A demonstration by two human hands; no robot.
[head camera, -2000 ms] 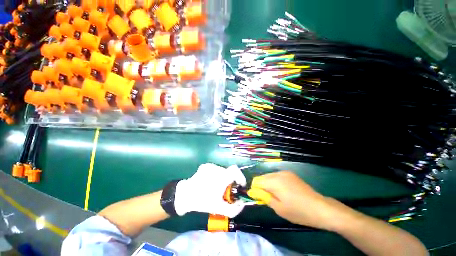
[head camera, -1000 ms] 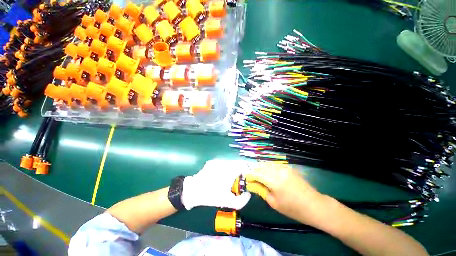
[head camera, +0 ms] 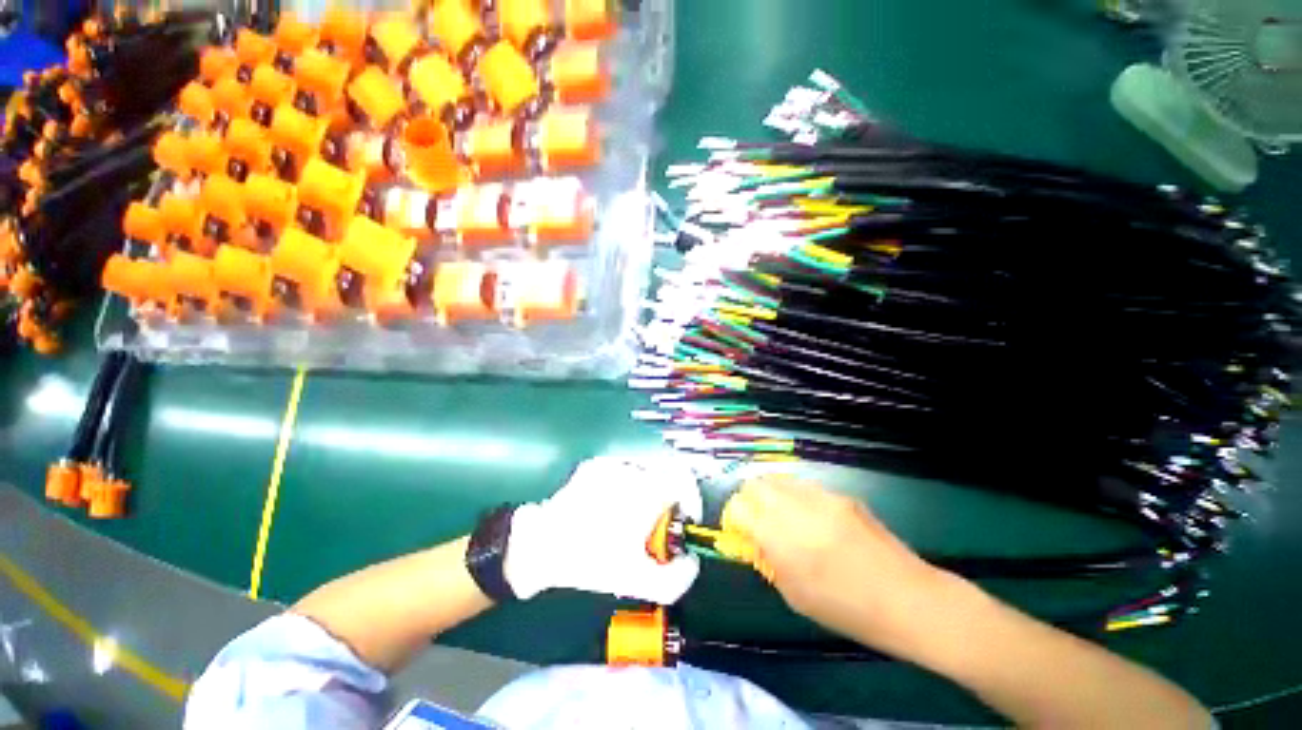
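Note:
My left hand (head camera: 607, 535), in a white glove, holds an orange connector (head camera: 665, 535) with a dark core, its open end facing right. My right hand (head camera: 800, 539), with yellow finger cots, pinches the coloured cores (head camera: 703, 538) of a black cable just right of the connector. The wire tips at the connector are too small and covered to tell how far in they are. A cable with an orange connector (head camera: 637, 638) lies between my hands and my body.
A clear tray (head camera: 500, 351) of orange connectors stands at upper left. A large pile of black cables (head camera: 1000, 314) lies right of it. Orange-ended cables (head camera: 107, 496) lie at the left, with more in a heap (head camera: 72, 186) behind. A fan (head camera: 1242, 64) stands far right.
The fingers of my right hand have drawn slightly right from the connector since a second ago, showing the coloured cores between my hands. The whole view has shifted a little.

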